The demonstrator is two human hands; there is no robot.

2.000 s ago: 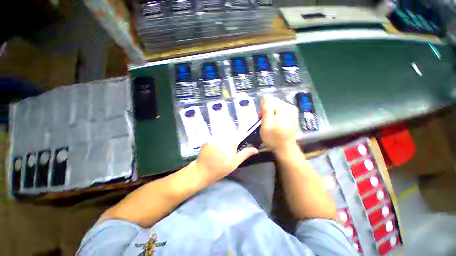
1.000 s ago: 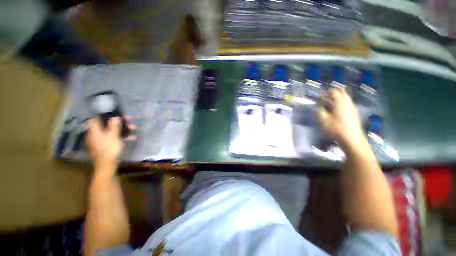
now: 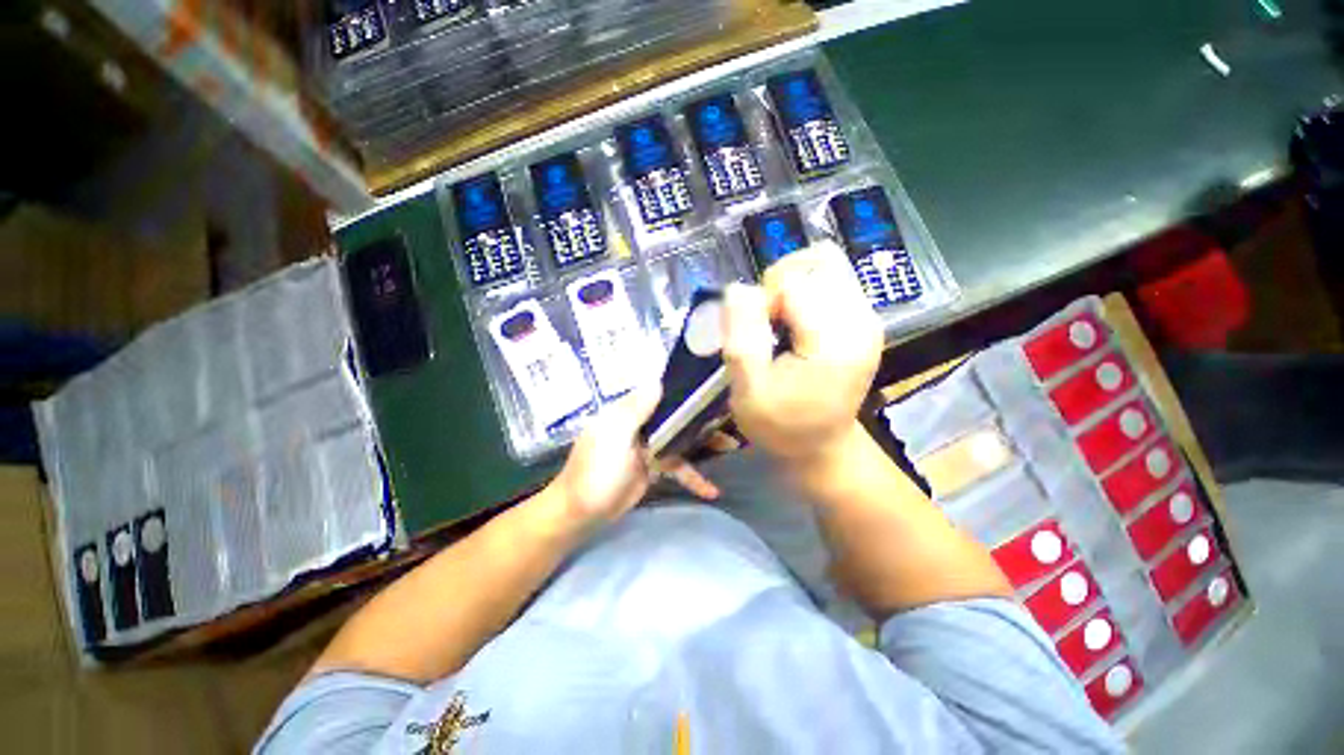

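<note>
My left hand (image 3: 609, 454) holds a keypad phone from below at the bench's front edge. A black back cover (image 3: 684, 369) with a pale round spot lies on the phone's back, seen at an angle. My right hand (image 3: 808, 351) grips the upper end of the phone and cover. Behind my hands, the clear phone tray (image 3: 498, 412) holds a back row of face-up phones (image 3: 653, 173). Its front row shows two white phone backs (image 3: 541, 363) at the left, an empty slot, and face-up phones (image 3: 876, 245) at the right, one partly hidden by my right hand.
A cover tray (image 3: 240, 428) at left holds three black covers. A dark phone or cover (image 3: 389, 304) lies on the green mat (image 3: 1002, 148). Red back covers (image 3: 1132, 453) lie in a pale tray at right. Stacked clear trays (image 3: 560, 67) stand behind the bench. A red object (image 3: 1191, 288) is at right.
My left hand has come back from the cover tray with a black cover. My right hand has left the phone tray and meets it. The tray shows one white phone back fewer than two seconds ago.
</note>
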